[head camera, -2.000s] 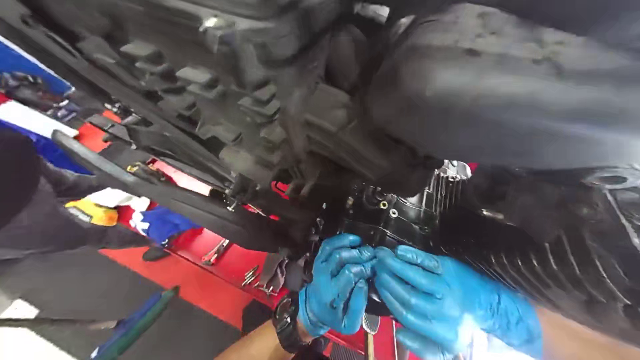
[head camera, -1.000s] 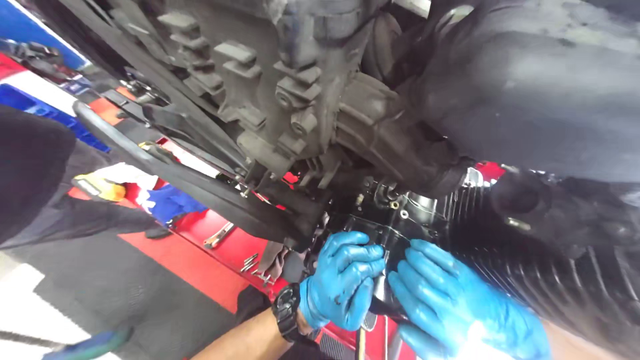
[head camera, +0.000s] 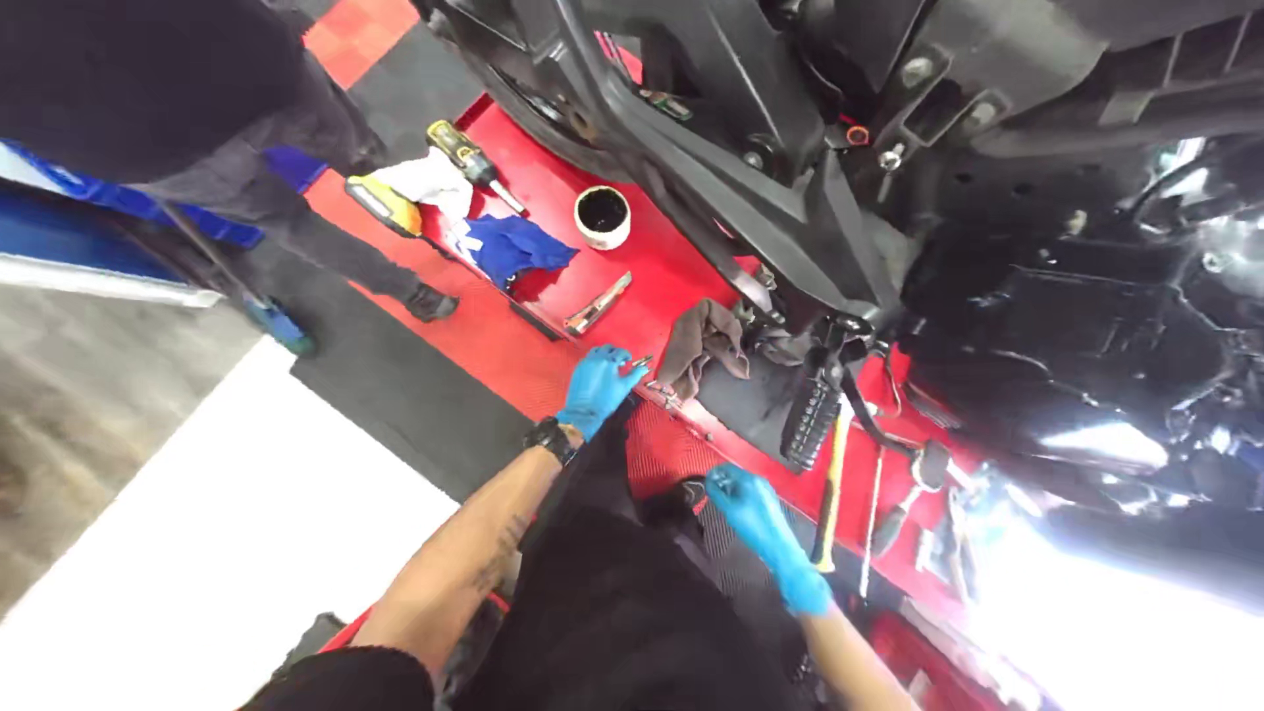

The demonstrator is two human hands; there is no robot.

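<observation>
My left hand (head camera: 597, 388), in a blue glove, is over the near edge of the red metal tray (head camera: 647, 247). A small metal part (head camera: 642, 362) sits between its thumb and fingertips. More small metal pieces (head camera: 667, 397) lie on the tray's edge beside it, next to a crumpled brown rag (head camera: 705, 348). My right hand (head camera: 752, 518), gloved too, hovers lower right, just off the tray, its fingers curled; whether it holds anything cannot be told. Nearest to it is a yellow-handled hammer (head camera: 834, 484). The motor vehicle's black underside (head camera: 1047, 296) fills the right.
The tray bears a cup of dark liquid (head camera: 602, 215), a utility knife (head camera: 598, 303), a blue cloth (head camera: 518, 247) and a yellow-handled screwdriver (head camera: 474, 163). A black pedal (head camera: 812, 420) overhangs it. Another person (head camera: 286, 197) stands at upper left.
Both hands have left the black engine cover where they were together. They are now apart, the left one at the tray's edge. The view has swung toward the tray and floor.
</observation>
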